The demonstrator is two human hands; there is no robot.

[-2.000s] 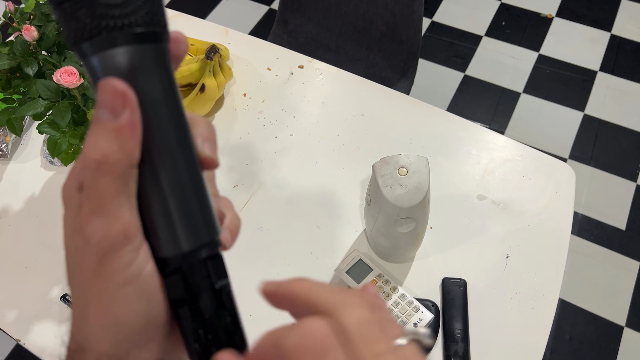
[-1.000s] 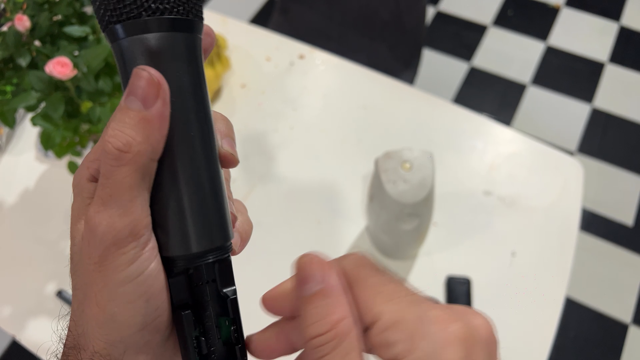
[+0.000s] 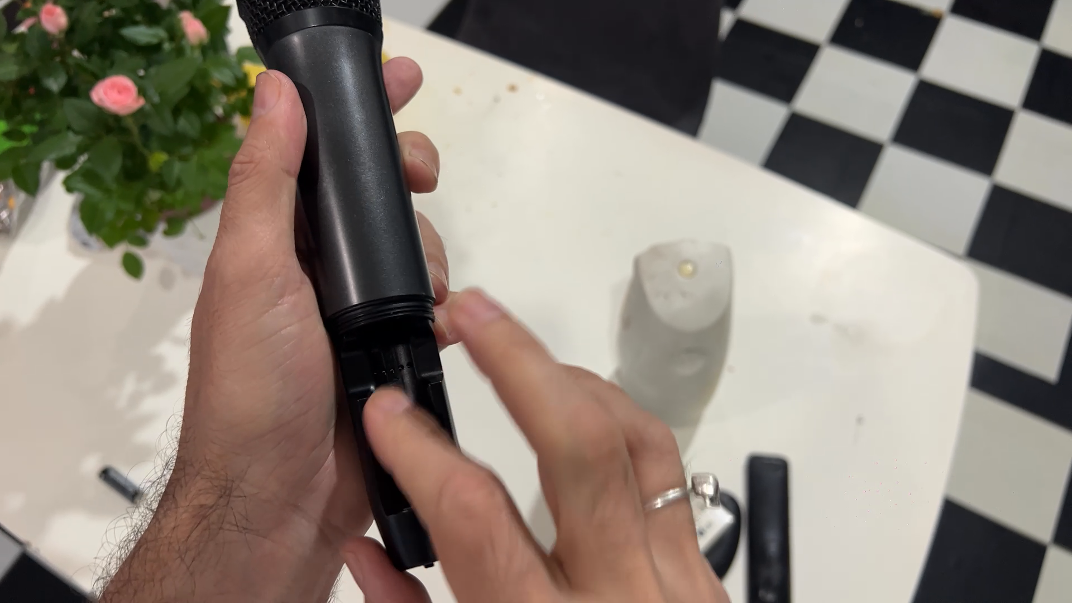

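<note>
A black handheld microphone [image 3: 356, 176] with a mesh head slants down the head view, its lower end bare and showing an open battery compartment [image 3: 398, 368]. My left hand [image 3: 260, 276] is wrapped around the grey-black body, thumb on the near side and fingertips showing at the far side. My right hand [image 3: 553, 469], with a silver ring, is at the lower part; its thumb lies over the compartment and its index fingertip is beside the threaded collar. Whether a battery sits under the thumb is hidden.
On the white table [image 3: 536, 184] stand a whitish plastic device [image 3: 678, 327] and a potted pink rose plant [image 3: 117, 126]. A black elongated object [image 3: 768, 528] lies at the lower right, a small dark cylinder [image 3: 121, 484] at the left. A dark chair [image 3: 595, 50] stands beyond the table.
The microphone stands closer to upright than two seconds ago. My right hand has come up from beside its lower end, and the thumb is now over the compartment.
</note>
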